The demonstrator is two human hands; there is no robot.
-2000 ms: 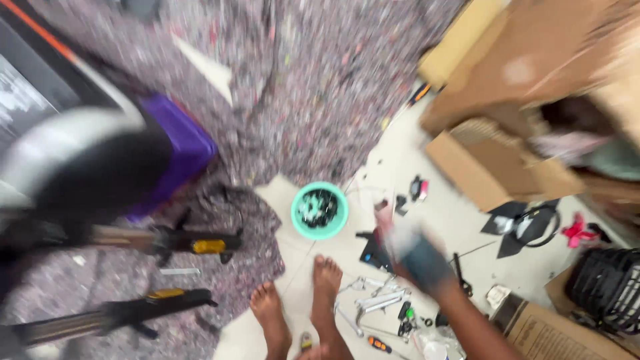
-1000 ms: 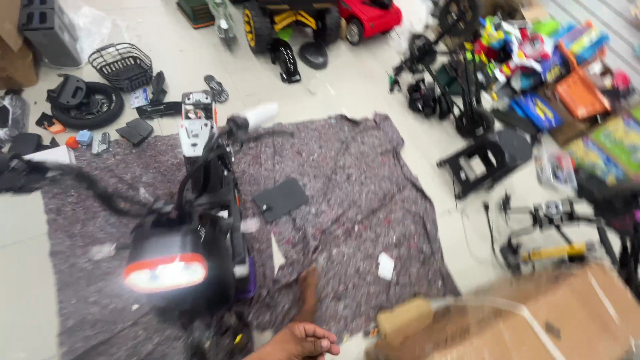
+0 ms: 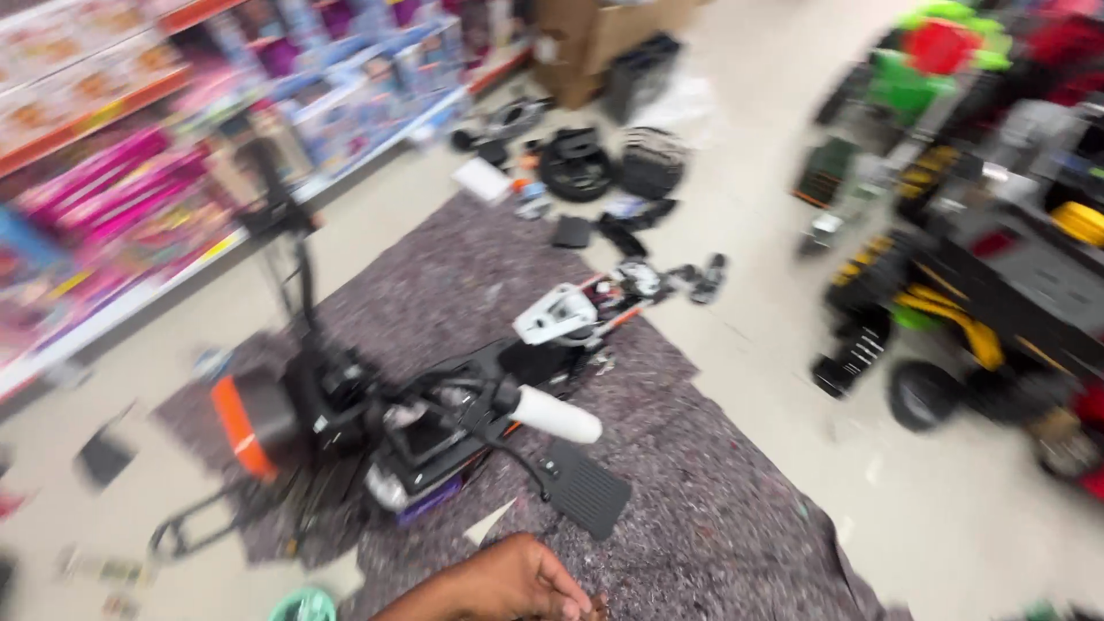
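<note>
My left hand [image 3: 539, 580] reaches in from the bottom edge with its fingers curled together above the grey felt mat; blur hides whether anything small is between them. A small brownish shape touches the fingertips and cannot be made out. My right hand does not show. Beyond the hand, a partly assembled black electric ride-on or scooter [image 3: 448, 423] rests on the mat [image 3: 733, 483]. It has a handlebar with a white-wrapped grip [image 3: 556, 414], an orange-trimmed front housing [image 3: 246, 427] and a white rear part [image 3: 556, 315]. A dark ribbed flat part [image 3: 591, 490] lies near the grip.
A mint-green bowl [image 3: 304, 606] stands at the bottom left. Shelves of boxed toys [image 3: 112, 198] line the upper left. A wheel [image 3: 576, 164], a wire basket [image 3: 653, 162] and loose parts lie behind the mat. Ride-on toy vehicles [image 3: 1009, 250] stand at the right.
The view has swung strongly between frames. Two seconds ago a dark-gloved or dark-object-holding hand was over the loose parts; it no longer shows. My left hand remains at the bottom edge since one second ago.
</note>
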